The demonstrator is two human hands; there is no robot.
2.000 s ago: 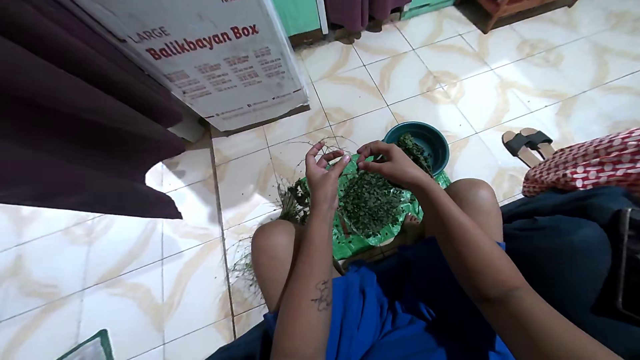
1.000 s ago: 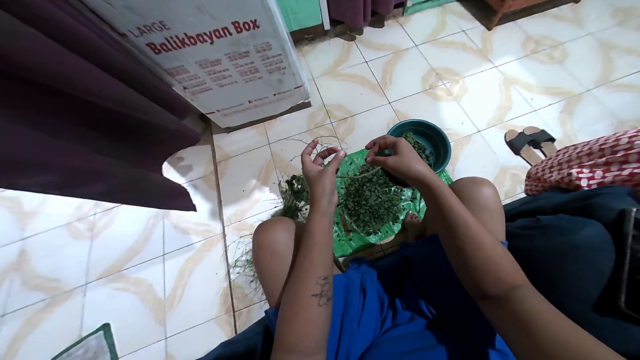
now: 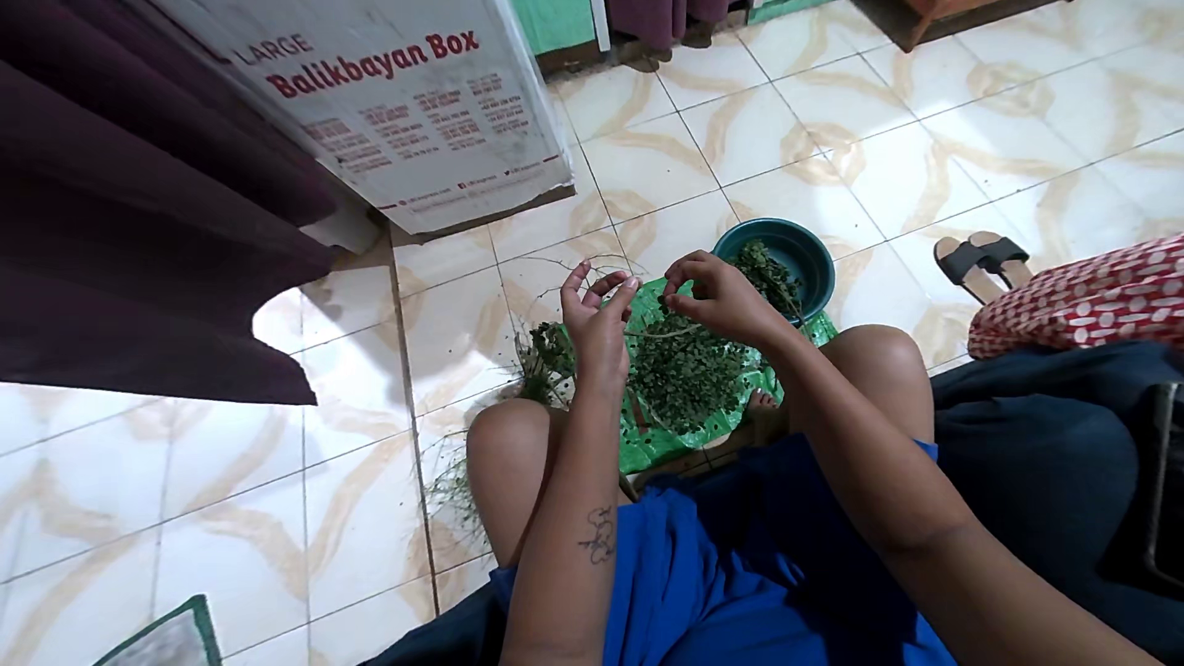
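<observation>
My left hand holds a thin plant stem between thumb and fingers, its wiry end curving above the fingertips. My right hand is just to the right, fingertips pinched near the stem; whether it grips a leaf is too small to tell. Below both hands a heap of small green leafy sprigs lies on a green plastic sheet. A round teal basin behind my right hand holds more greens and rests partly against the sheet. Stems with leaves lie left of my left wrist.
A large white cardboard box with printing stands at the upper left beside a dark purple curtain. Thin bare stems lie on the tiled floor by my left knee. Sandals and red-and-white patterned cloth are at the right.
My right hand has lifted slightly and moved a little away from the greens since one second ago. My left hand stays in nearly the same place with the stem.
</observation>
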